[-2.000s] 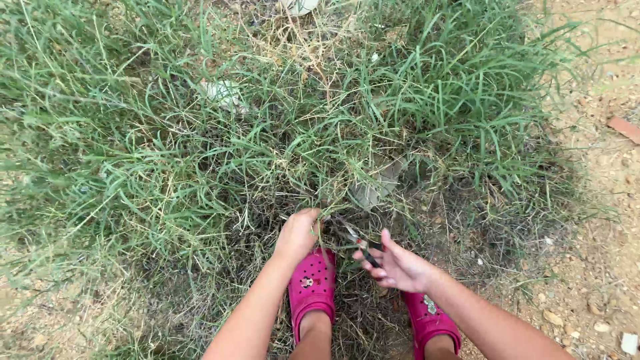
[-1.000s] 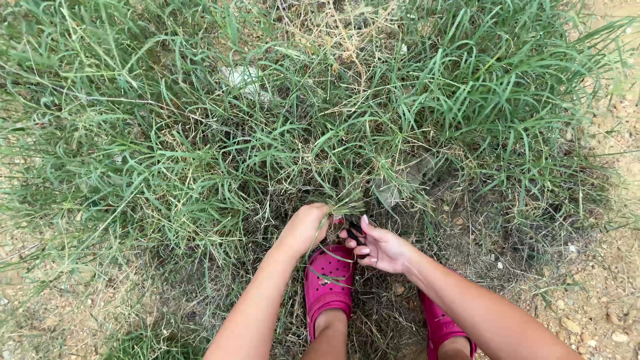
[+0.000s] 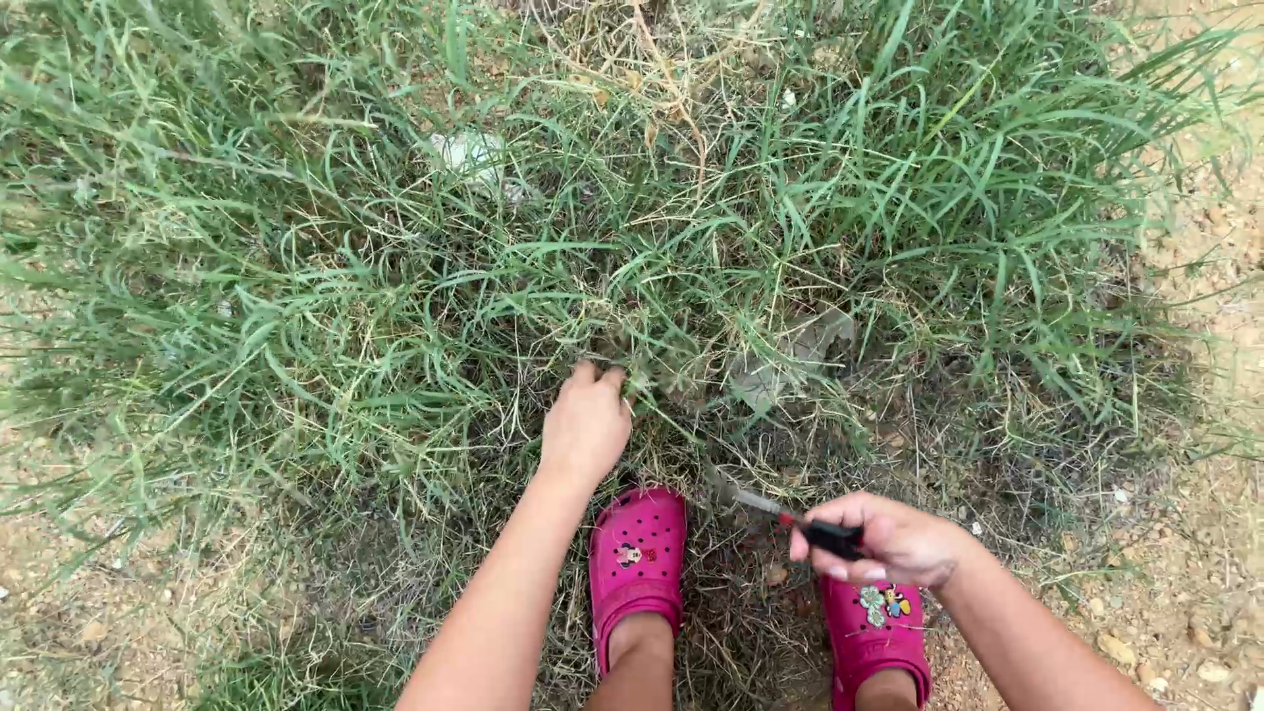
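Note:
My left hand [image 3: 588,425] reaches into the grass [image 3: 632,346] just beyond the left pink clog, its fingertips among the stems; whether it grips any is hidden. My right hand [image 3: 889,543] holds a cutting tool [image 3: 834,538] by its black handle, above the right clog. A red part and a narrow metal blade extend from the handle toward the left, and the blade tip is blurred against the dry stems. The exact kind of tool cannot be told. A gap lies between the two hands.
Pink perforated clogs with charms, the left [image 3: 640,553] and the right [image 3: 874,632], stand on dry grass. A flat grey piece [image 3: 795,360] lies in the grass ahead, a whitish piece [image 3: 469,153] farther left. Sandy, stony soil [image 3: 1220,395] borders the right side.
My right hand has moved away from my left with the tool, toward the right and the near side. My left hand has moved forward into the grass. One second ago the hands were close together.

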